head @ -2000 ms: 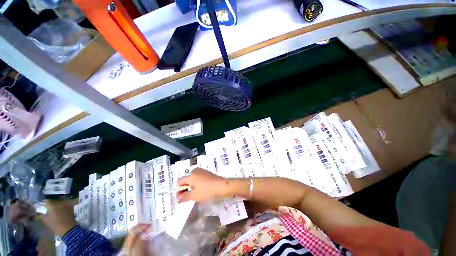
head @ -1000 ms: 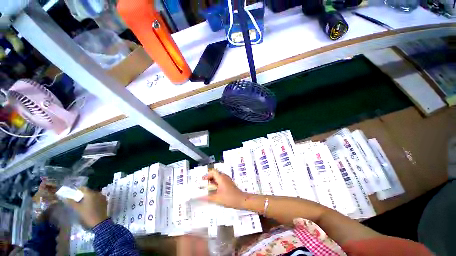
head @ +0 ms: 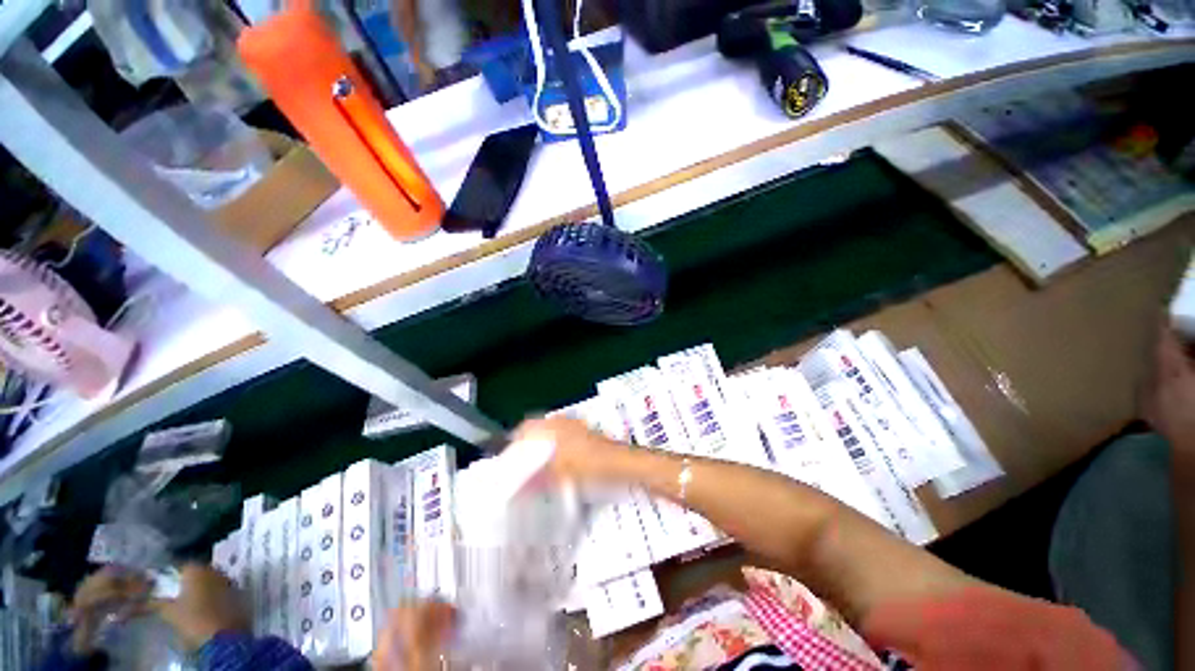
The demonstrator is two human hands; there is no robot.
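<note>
My right hand (head: 566, 452), with a bracelet on the wrist, is over the box rows and holds a blurred white box (head: 514, 488). My left hand (head: 417, 636) is low in front of me, blurred, with its fingers closed at the edge of a clear bag (head: 518, 590). The bag hangs below my right hand; motion blur hides whether the box is inside it. White boxes (head: 328, 557) with round icons stand in a row on the left. Overlapping white boxes with barcodes (head: 793, 426) lie on the right.
A blue fan (head: 598, 273) hangs over the green belt (head: 799, 249). A metal post (head: 275, 308) crosses the left. The shelf holds an orange case (head: 343, 125), phone (head: 490, 181) and drill (head: 793, 79). Another person's hands (head: 203, 603) work at left; another arm shows far right.
My right hand has lifted from the row with a white box. My left hand and the clear bag have moved in beside it. The camera view has shifted.
</note>
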